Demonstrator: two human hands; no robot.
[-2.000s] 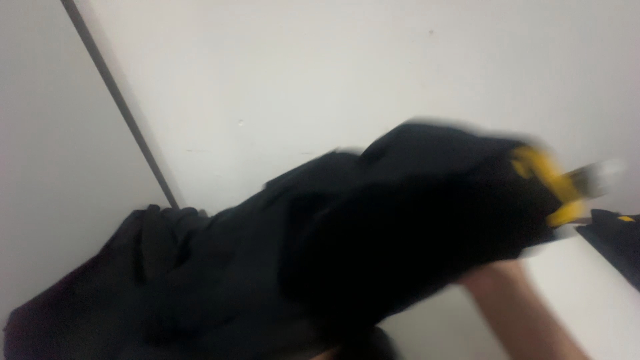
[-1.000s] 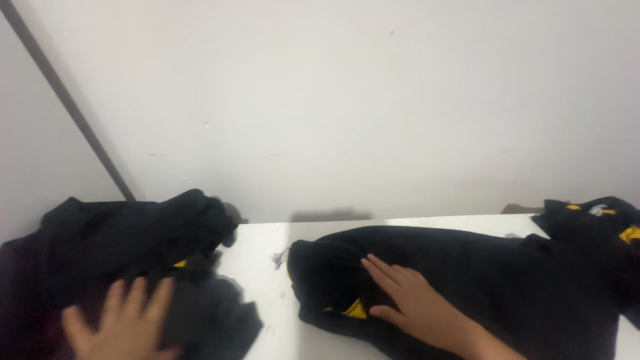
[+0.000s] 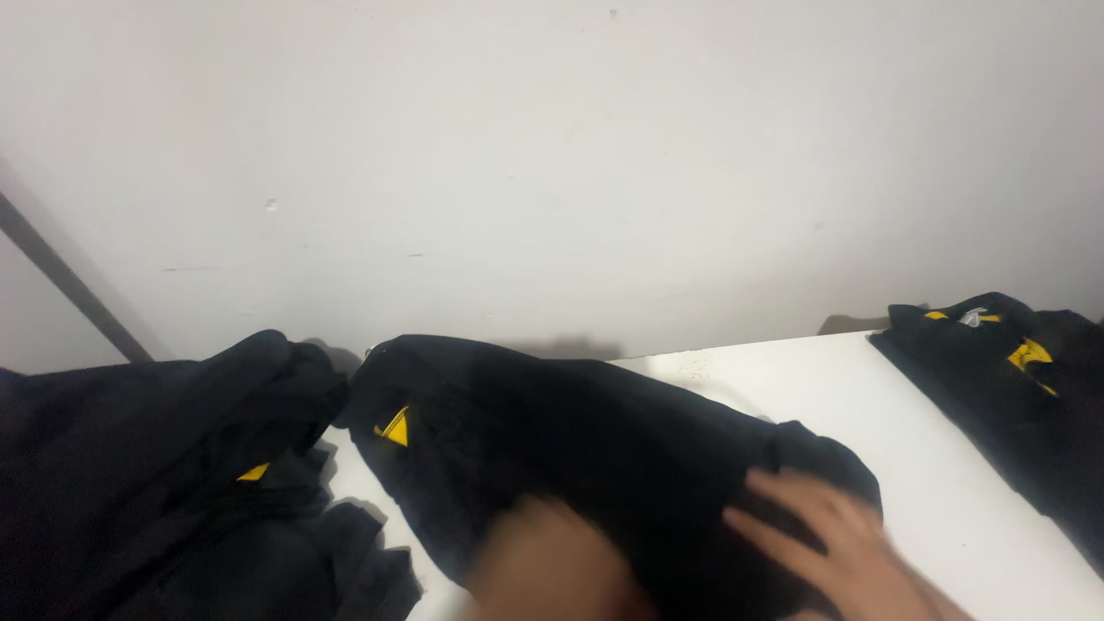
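A black fabric garment (image 3: 595, 431) with a small yellow patch lies across the white table. Over its lower middle is my left hand (image 3: 552, 561), badly blurred, so its fingers cannot be made out. My right hand (image 3: 819, 543) is on or just above the garment's right part, its fingers spread and blurred. To the left lies a heap of black garments (image 3: 155, 466) showing a bit of yellow. At the right rests another black garment (image 3: 992, 414) with yellow parts and a small whitish piece at its upper edge.
The white table (image 3: 802, 371) shows between the garments and runs up to a pale wall (image 3: 552, 155) behind. A dark strip (image 3: 69, 267) slants down the wall at the left. A brownish thing (image 3: 849, 323) shows behind the table's far edge, beside the right garment.
My left hand has moved right, from the left heap to the middle garment. That garment now reaches close to the left heap; a gap separated them one second ago.
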